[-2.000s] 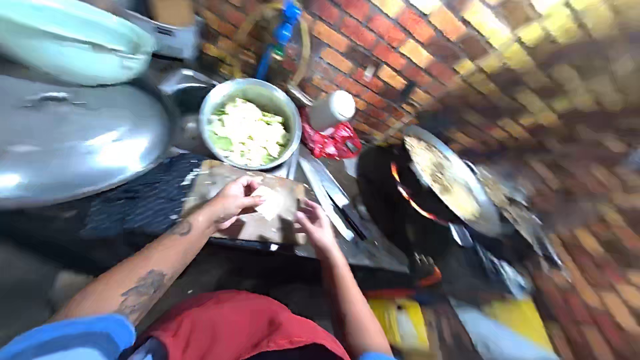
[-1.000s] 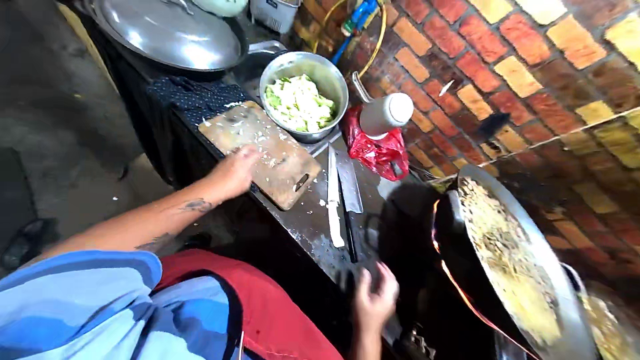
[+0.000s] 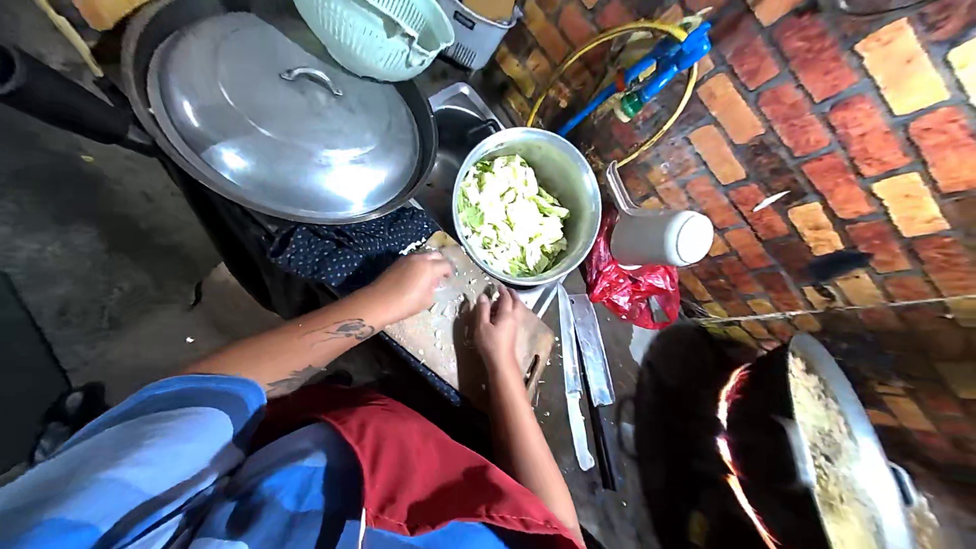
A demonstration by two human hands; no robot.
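Note:
My left hand [image 3: 415, 286] is over the far left part of a wooden chopping board [image 3: 427, 339], its fingers curled; whether it holds anything cannot be told. My right hand [image 3: 499, 324] rests on the board's right half with the fingers bent, close to small pale scraps. Beyond the board stands a metal pot [image 3: 583, 179] with chopped cabbage [image 3: 515, 217] in it. To the right of the board lie a long knife [image 3: 570, 366] with a white handle and a broad-bladed knife [image 3: 593, 351] with a dark handle, side by side.
A large lidded pan [image 3: 282, 114] is at the upper left, beside a pale green plastic basket [image 3: 381, 30]. A dotted dark cloth [image 3: 351, 248] touches the board's left side. Behind the knives are a red plastic bag [image 3: 633, 293] and a white jug [image 3: 659, 236]. A wok of food [image 3: 839, 450] sits over glowing heat at right.
My right hand has moved from near the counter edge below the knives onto the board. My left hand remains at the board. The view has shifted.

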